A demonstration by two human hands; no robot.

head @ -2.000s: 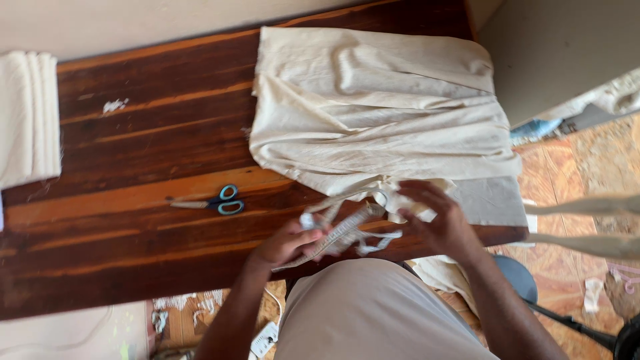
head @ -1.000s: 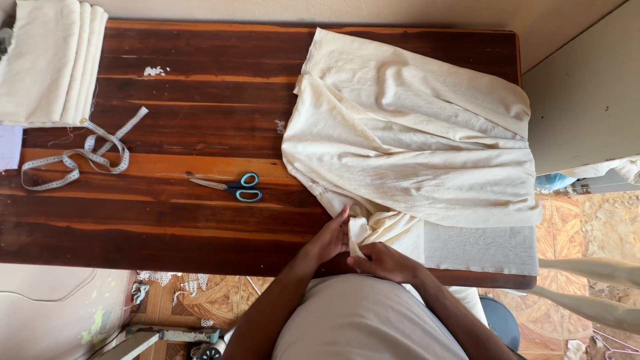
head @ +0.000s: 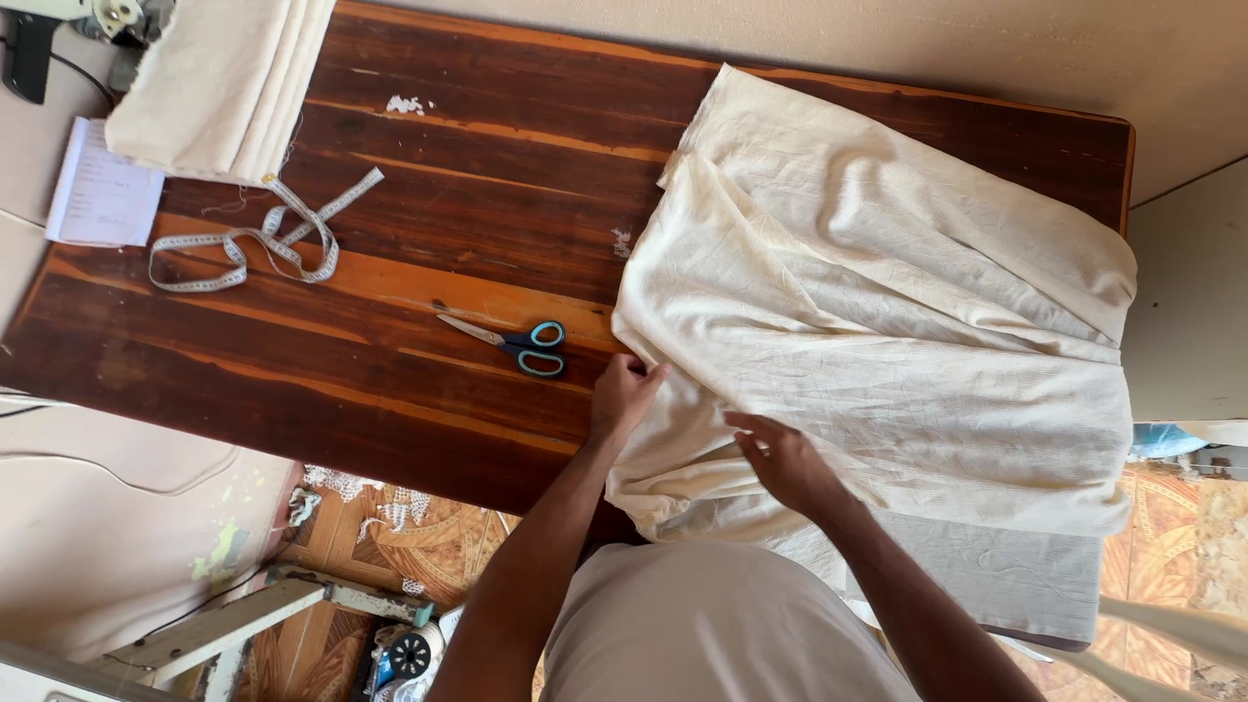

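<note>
A large piece of cream fabric (head: 877, 322) lies in loose folds over the right half of the dark wooden table (head: 439, 380). My left hand (head: 626, 392) pinches the fabric's left edge between thumb and fingers. Over the lower folds is my right hand (head: 780, 458), fingers apart, with nothing gripped in it. Scissors with blue and black handles (head: 531, 349) rest on the wood to the left of my left hand, blades pointing left. Farther left a white measuring tape (head: 239, 255) lies in loops.
Folded cream cloth (head: 224, 88) is stacked at the upper left, beside a sheet of paper with writing (head: 105, 185). Small white scraps (head: 405, 104) dot the table. A wall borders its far side, and a grey cabinet (head: 1189, 302) stands at the right. Thread spools (head: 409, 655) are below.
The measuring tape was in my hands two seconds ago and now lies at the table's left. My hands, together at the fabric's lower edge a second ago, are now apart, with the fabric more spread out.
</note>
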